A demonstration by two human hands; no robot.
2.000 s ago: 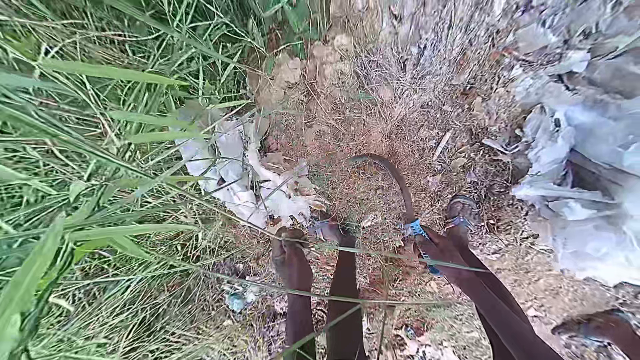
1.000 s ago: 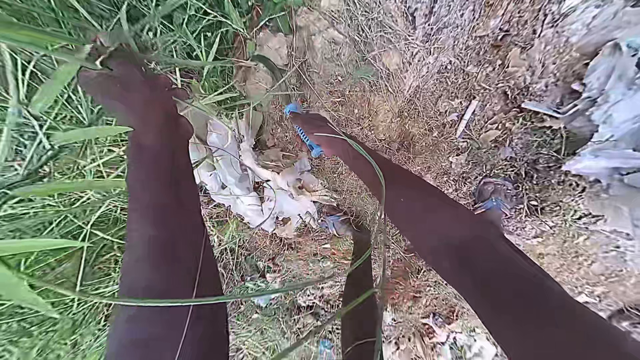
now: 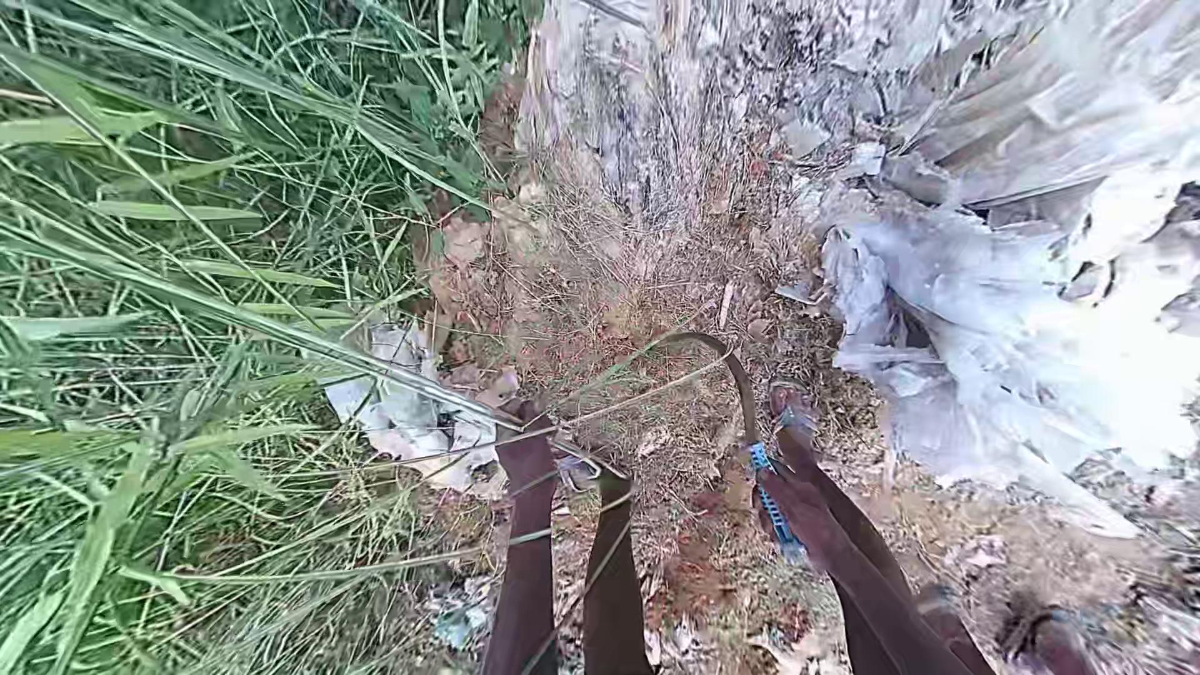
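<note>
My left hand [image 3: 527, 439] is closed on a bundle of long green grass stems [image 3: 309, 342] that runs up and left into the standing grass. My right hand [image 3: 792, 506], to the right, grips the blue handle of a sickle [image 3: 741, 375]. Its curved dark blade points up and bends over to the left, in the space between the hands. A few thin stalks cross near the blade's tip; whether they touch it I cannot tell. My legs and feet show below and beside the hands.
Dense tall grass [image 3: 281, 169] fills the left side. Crumpled pale plastic sheeting [image 3: 994, 337] lies heaped at the right, and a smaller whitish scrap [image 3: 412, 403] lies left of my left hand. Dry ground with litter runs down the middle. Another foot [image 3: 1055, 642] shows at the lower right.
My left hand has come down and right out of the grass and now holds stems. My right hand with the sickle has moved back down and to the right.
</note>
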